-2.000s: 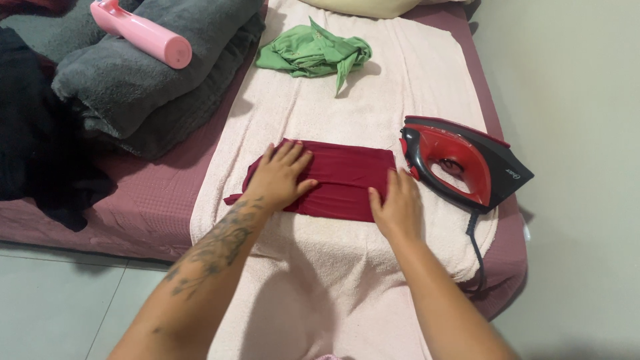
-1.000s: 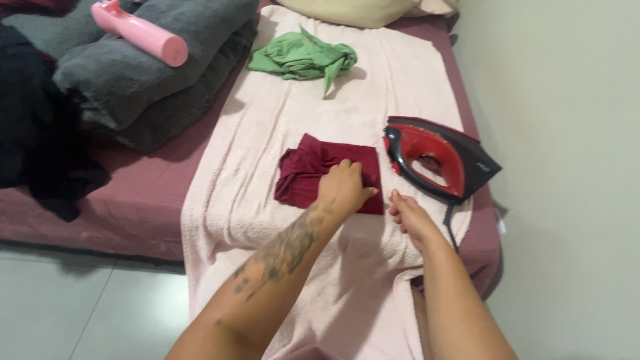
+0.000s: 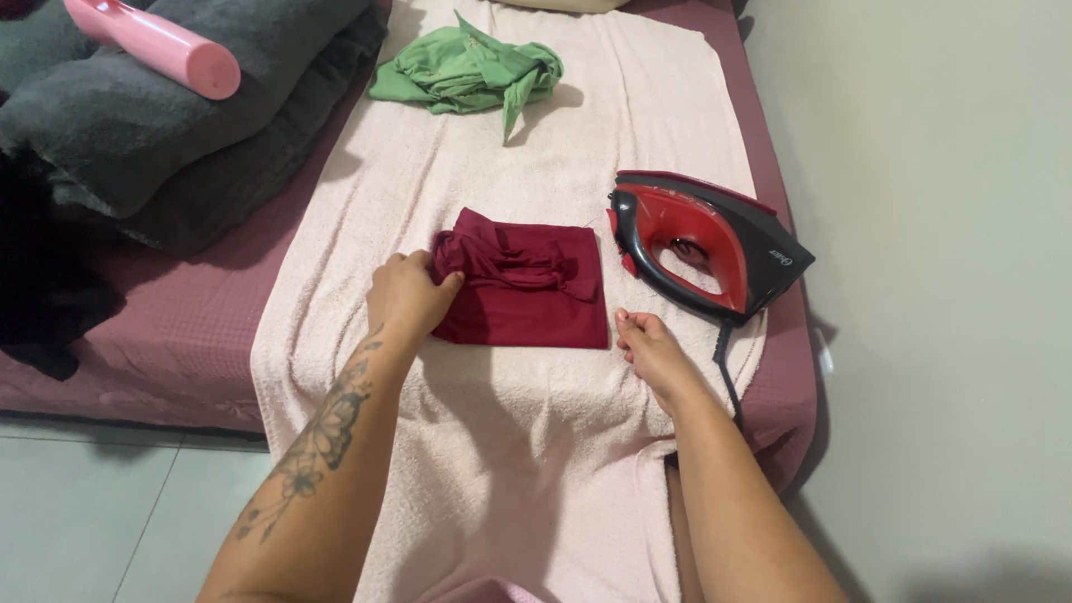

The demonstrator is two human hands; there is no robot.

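Observation:
A dark red garment [image 3: 528, 314] lies folded into a rough rectangle on a pale pink towel [image 3: 536, 176], with a crumpled part of it bunched on top. My left hand [image 3: 414, 289] is at the garment's left edge, thumb on top and fingertips hidden beneath or behind the cloth; whether it pinches the fabric is unclear. Just off the lower right corner, my right hand [image 3: 649, 347] is held with fingers curled and thumb against the forefinger, no cloth visible in it. A black and red Oster clothes iron [image 3: 712, 243] rests to the right of the garment, its cord running down.
A crumpled green cloth [image 3: 469, 71] lies farther back on the towel. Dark grey plush blankets [image 3: 167, 126], a pink bottle-like object [image 3: 180, 50] and a black cloth [image 3: 42, 276] are at left on the bed [image 3: 184, 343]. A pale wall or floor surface borders the right side.
My left hand has moved from the garment's right part to its left edge. Two seconds ago the garment lay flatter and wider, with both hands on it; now a bunched part lies on top.

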